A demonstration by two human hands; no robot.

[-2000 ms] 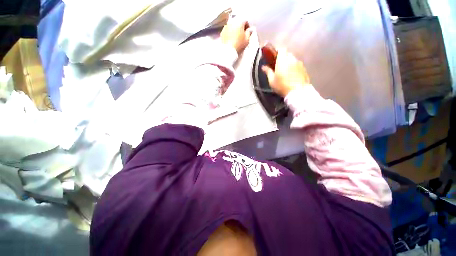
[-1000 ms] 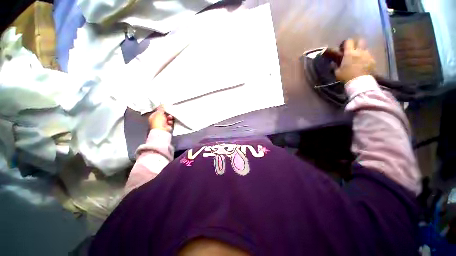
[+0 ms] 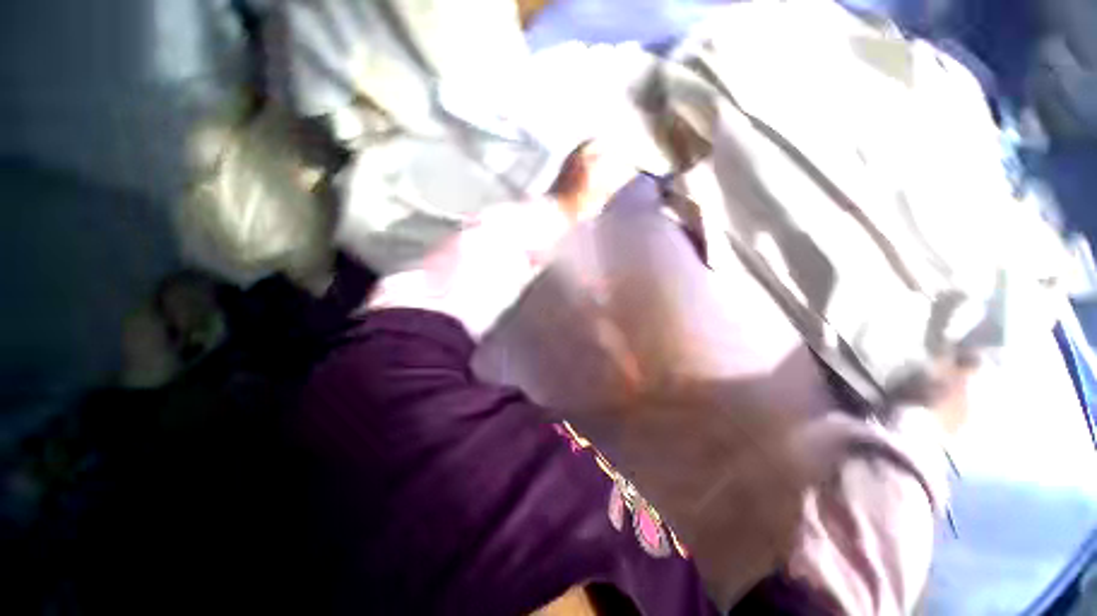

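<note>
The view is blurred and overexposed. White and cream garment panels (image 3: 830,157) lie in a loose, creased heap across the far and right part of the table. My left hand (image 3: 580,178) is at the near left side of the cloth, bare and half lost in glare; its fingertips cannot be made out. My right hand (image 3: 950,391) is at the near right edge of the heap, touching or overlapping the cloth, too blurred to show its grip. The iron cannot be seen.
The table cover (image 3: 674,361) shows lavender to brown between my arms. A crumpled pile of white pieces (image 3: 421,193) hangs at the left. Blue-edged table cloth (image 3: 1023,542) is at the right. The left side and lower left are dark.
The view has swung to the left. My right hand has left the iron and is now at the cloth heap. My left hand has left the flat panel's near corner.
</note>
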